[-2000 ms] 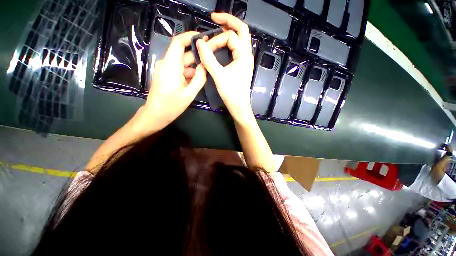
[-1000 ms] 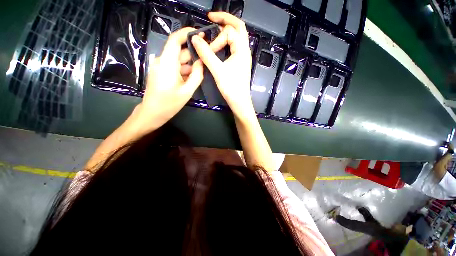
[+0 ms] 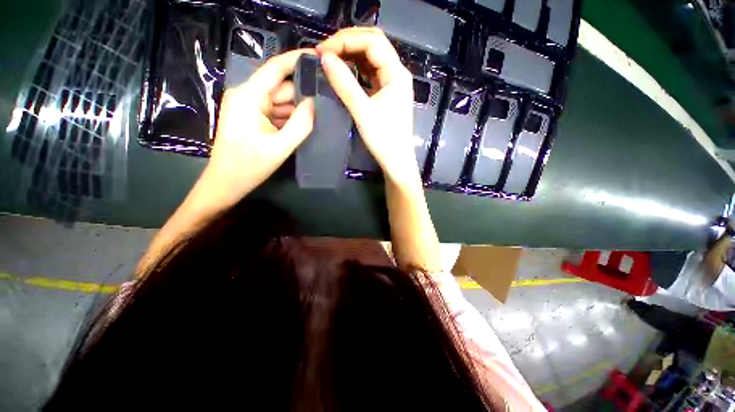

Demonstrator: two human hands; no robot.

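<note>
A thin grey phone case is held over the near edge of a black blister tray, its dark camera cutout at the far end. My left hand grips the case by its left edge. My right hand has its thumb and index fingertips at the case's top corner beside the cutout. Whether a small piece is between those fingertips cannot be told. Other grey cases lie in the tray pockets. The tray's left pocket is glossy black with no case in it.
A shiny gridded pile of adhesive sheets lies left of the tray on the green bench. Below the bench edge are a brown cardboard box and a red stool. A person in white is at far right.
The case has turned more upright and come nearer, showing its grey face and cutout. My right fingertips have shifted to its top corner. The view has shifted slightly.
</note>
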